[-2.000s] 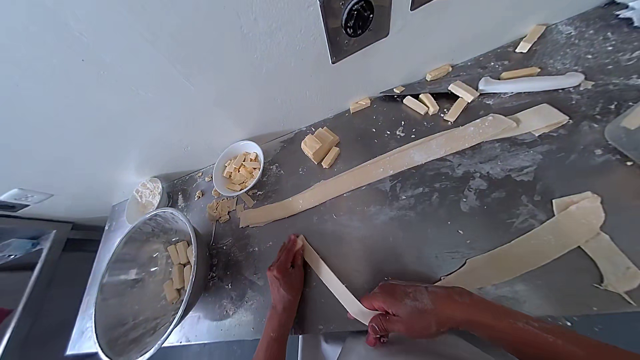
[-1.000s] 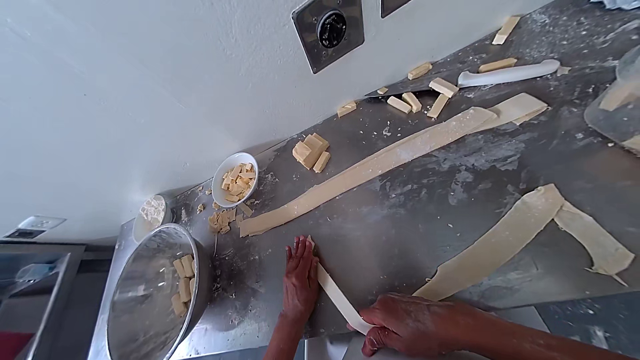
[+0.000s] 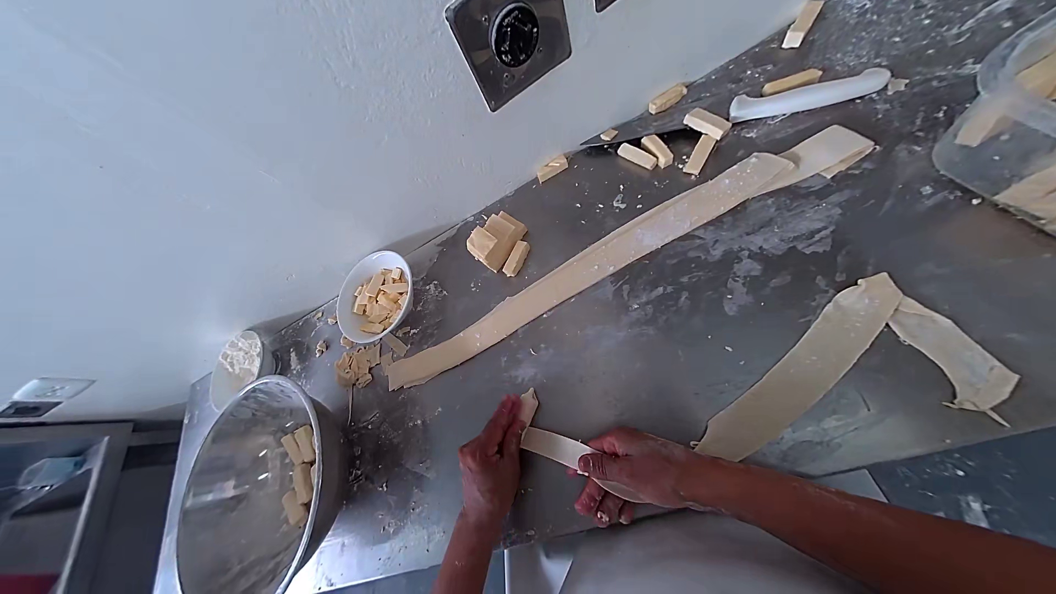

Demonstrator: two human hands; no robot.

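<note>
Near the front edge of the metal table, my left hand (image 3: 493, 458) presses on one end of a narrow dough strip (image 3: 554, 446), whose tip sticks out past the fingers. My right hand (image 3: 627, 472) grips the strip farther along between thumb and fingers, and part of it hangs beneath that hand. Just beyond my right wrist lies a wide dough strip (image 3: 784, 392), with a ragged piece (image 3: 961, 351) at its far end. Another long dough strip (image 3: 577, 276) runs diagonally across the table behind both hands.
Left stands a metal bowl (image 3: 247, 495) holding pale sticks, beside a container of flour (image 3: 239, 363). A white bowl (image 3: 375, 299) of cut pieces and stacked sticks (image 3: 497, 241) are near the wall. A white-handled knife (image 3: 813, 97) lies among sticks; a clear plastic container (image 3: 957, 148) is far right.
The narrow strip now bends at my left hand, with its tip past the fingers. My right hand has turned, its fingers now showing beneath the strip.
</note>
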